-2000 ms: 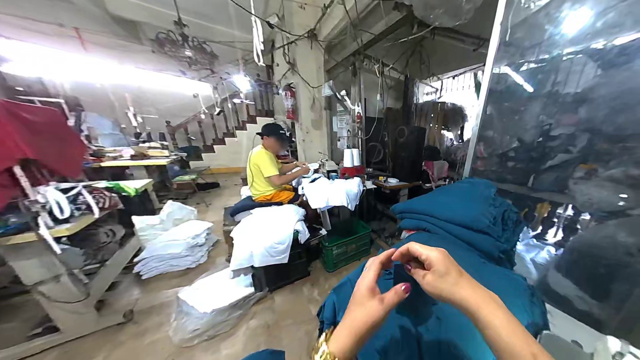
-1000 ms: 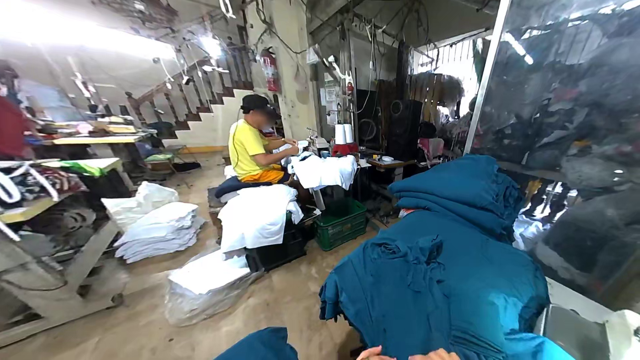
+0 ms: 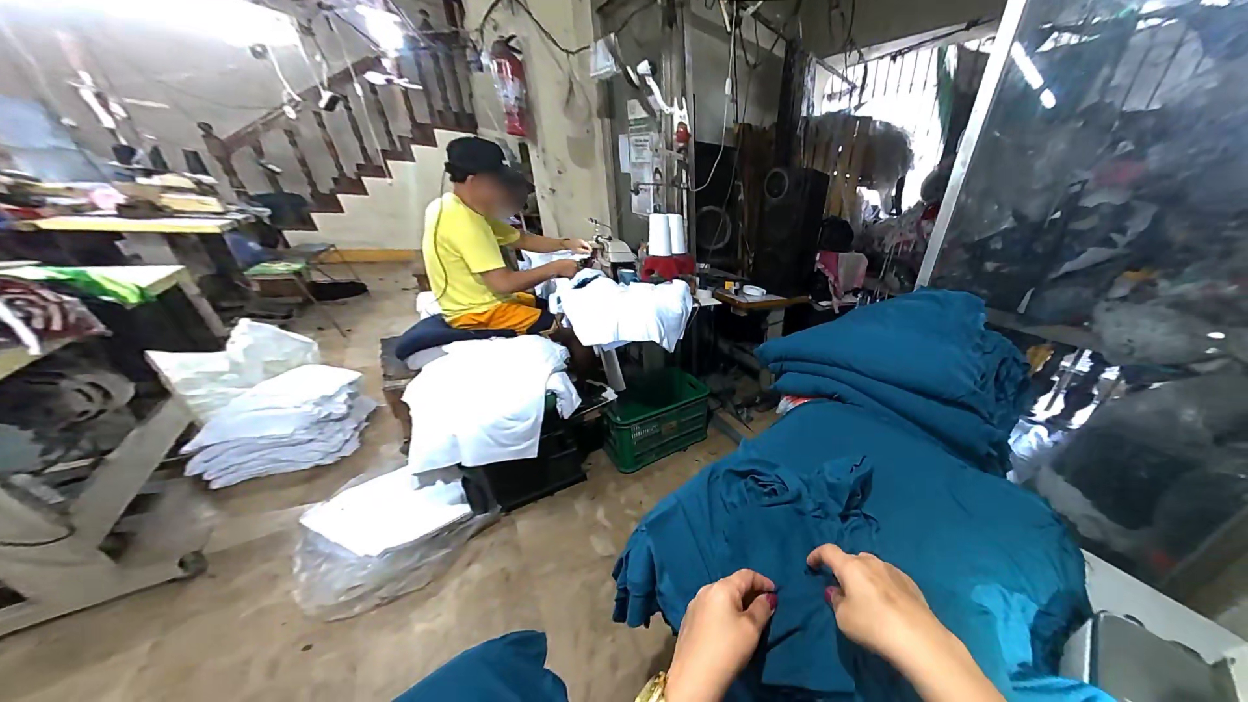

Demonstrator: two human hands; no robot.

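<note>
Teal fabric (image 3: pixel 936 507) lies heaped at the lower right, with a folded teal stack (image 3: pixel 897 361) behind it. Over the front of the heap is my left hand (image 3: pixel 726 619), its thumb and fingers bent together near the cloth; a gold-coloured band circles the wrist. My right hand (image 3: pixel 868 595) is just to the right, fingers curled down at the same cloth. Whether either hand pinches the fabric cannot be told. Another piece of teal cloth (image 3: pixel 492 673) shows at the bottom edge.
A person in a yellow shirt (image 3: pixel 468 249) sits at a sewing machine (image 3: pixel 614 255) with white cloth. A green plastic crate (image 3: pixel 658 419) stands below. White folded cloth (image 3: pixel 283 419) and a plastic-wrapped stack (image 3: pixel 390 517) lie on the floor. A glass panel (image 3: pixel 1121 195) rises at right.
Both hands were raised together before the teal heap, then dropped mostly out of view at the bottom edge. Now they are back over the front of the heap, apart from each other.
</note>
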